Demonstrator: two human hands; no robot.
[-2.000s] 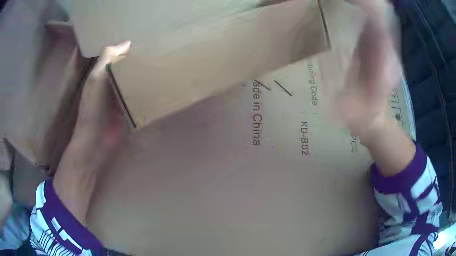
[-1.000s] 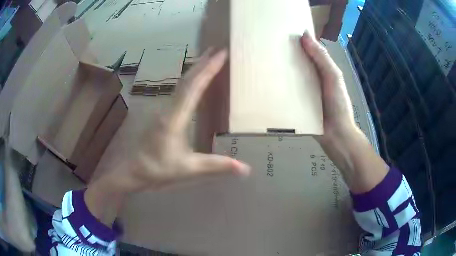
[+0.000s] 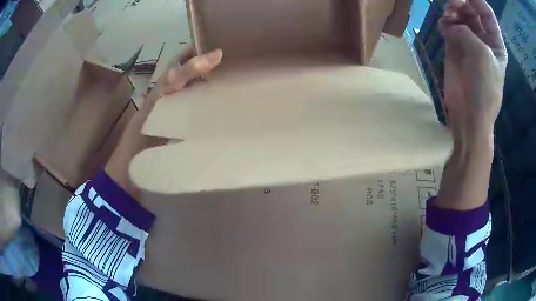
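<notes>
A brown mailer box [image 3: 276, 29] is held up at the top centre, its open tray facing me and cut off by the top edge. Its lid flap [image 3: 294, 123] hangs open toward me, with rounded ends and a slit at its left end. My left hand [image 3: 187, 73] grips the box's left side near the lid's fold, thumb on top. My right hand [image 3: 473, 47] is raised to the right of the box, apart from it, fingers curled; whether it holds anything cannot be told.
A neighbouring open box [image 3: 88, 123] stands at the left, by a person's blurred arm and light blue sleeve [image 3: 20, 256]. The printed carton sheet [image 3: 282, 253] lies below. Flat box blanks [image 3: 167, 29] lie at the far side. Another box [image 3: 399, 17] shows at the far right.
The box has turned from showing its closed outer face to showing its open inside, lid hanging toward me. My left hand has taken hold of its left side; my right hand has let go and risen.
</notes>
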